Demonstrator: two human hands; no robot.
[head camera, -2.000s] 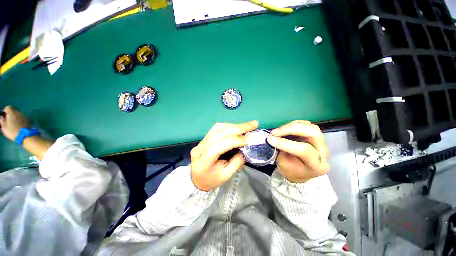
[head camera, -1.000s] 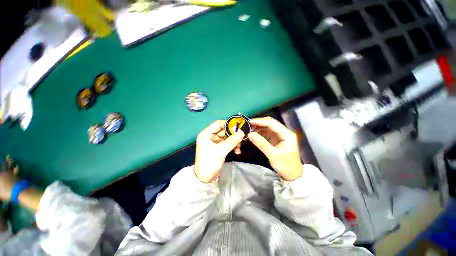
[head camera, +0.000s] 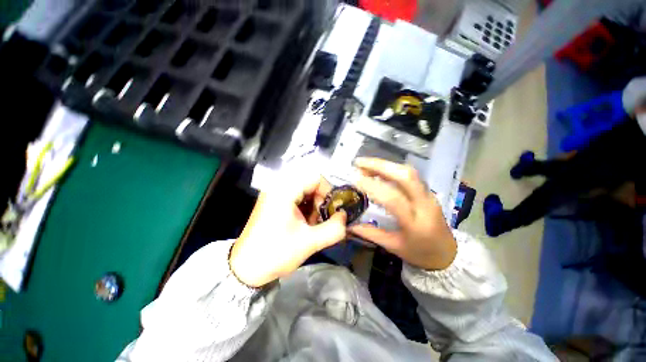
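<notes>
A round watch case (head camera: 343, 203), black-rimmed with a gold inside, faces up between my hands in front of my body. My left hand (head camera: 283, 230) grips it, with the thumb on its lower edge. My right hand (head camera: 404, 215) is beside it with fingers spread around its right side; whether the fingertips touch it is unclear. Beyond my hands, the press fixture (head camera: 407, 117), black and metal with a gold-coloured round part in it, sits on the white press base (head camera: 418, 56).
The black foam tray (head camera: 177, 63) is at upper left, over the green mat (head camera: 142, 191). On the mat are a silver-blue module (head camera: 108, 287), a dark gold disc (head camera: 32, 345) and white scraps. Yellow-handled pliers (head camera: 53, 173) lie on white paper. A person's legs (head camera: 538, 194) show at right.
The view has swung right, from the mat to the press. The case, earlier seen with its clear shiny face up, now shows its gold side. My right fingers have spread wider.
</notes>
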